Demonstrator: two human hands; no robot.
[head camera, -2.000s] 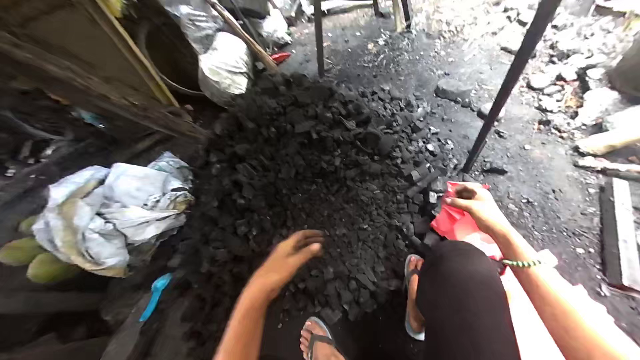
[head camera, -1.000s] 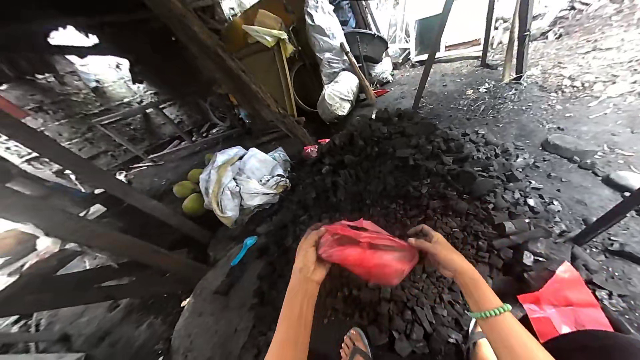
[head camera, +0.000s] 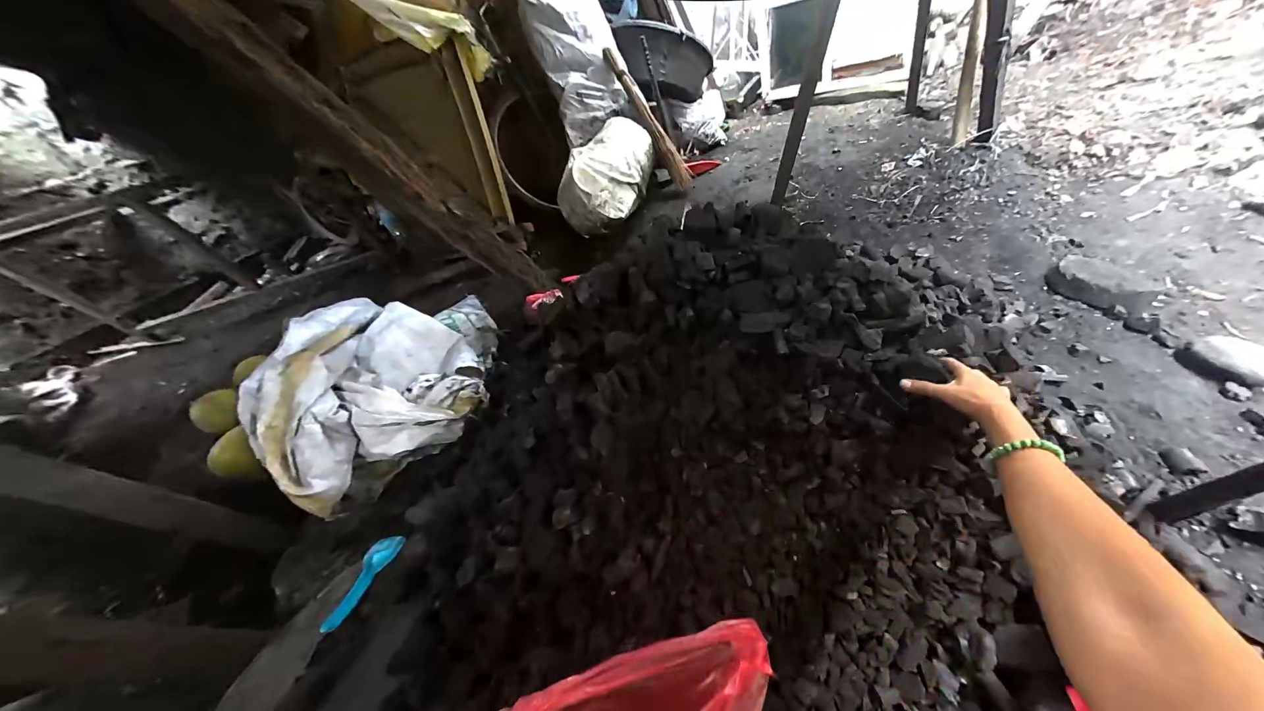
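A large heap of black charcoal pieces fills the middle of the view. My right hand, with a green beaded bracelet on the wrist, reaches to the right side of the heap. Its thumb and fingers are spread around or over a dark charcoal piece; whether it grips the piece is unclear. A red plastic bag shows at the bottom edge, its top part in view. My left hand is out of view, so its hold on the bag cannot be seen.
Left of the heap lie a crumpled white sack, green fruits and a blue plastic spoon. Behind it are a stuffed white sack, a broom, a black basin and a post. Flat stones lie at right.
My right hand has left the red bag and moved out to the charcoal on the right. The bag is lower in view, and my left hand has gone out of sight.
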